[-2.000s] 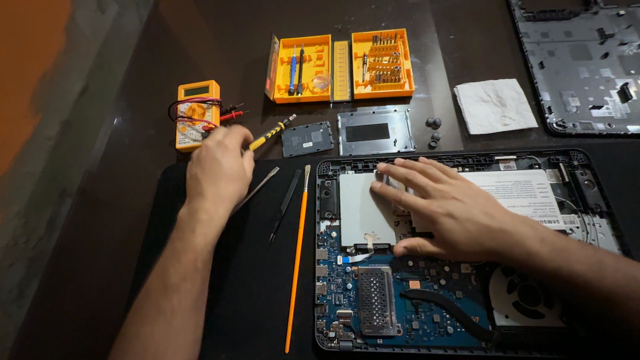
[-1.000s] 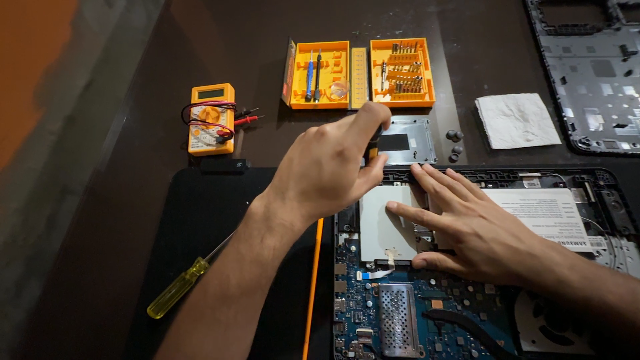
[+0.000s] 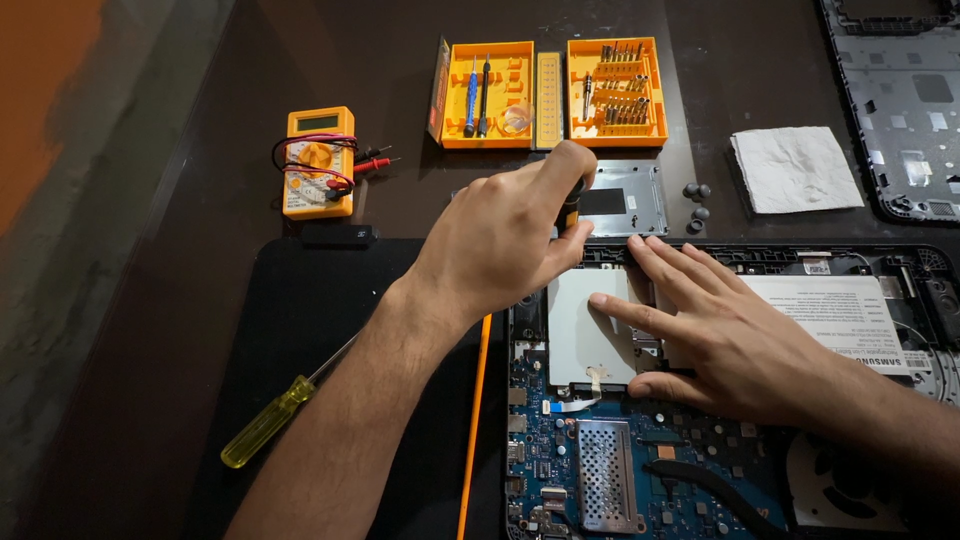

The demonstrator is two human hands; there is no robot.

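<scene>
An opened laptop base (image 3: 712, 457) lies at the lower right, with its blue circuit board, Samsung battery (image 3: 832, 311) and fan (image 3: 847, 480) showing. My left hand (image 3: 499, 232) is closed around a black and yellow screwdriver handle (image 3: 572, 208) over the laptop's upper left edge; the tool's lower end is hidden behind my fingers. My right hand (image 3: 712, 337) holds nothing and rests spread on the laptop, its index fingertip on the light grey drive bay plate (image 3: 589, 322). A white ribbon cable (image 3: 574, 406) runs from below that plate. Behind my left hand lies a metal cover (image 3: 637, 199).
A yellow multimeter (image 3: 319, 165), an orange bit case (image 3: 615, 135), rubber feet (image 3: 697, 202), a folded white tissue (image 3: 795, 169) and a laptop cover (image 3: 915, 97) lie farther back. A yellow-handled screwdriver (image 3: 270, 420) and an orange stick (image 3: 478, 420) are on the black mat (image 3: 322, 315).
My left hand has moved right from beside the multimeter to the laptop's upper left edge, with the yellow and black screwdriver. My right hand stays on the laptop.
</scene>
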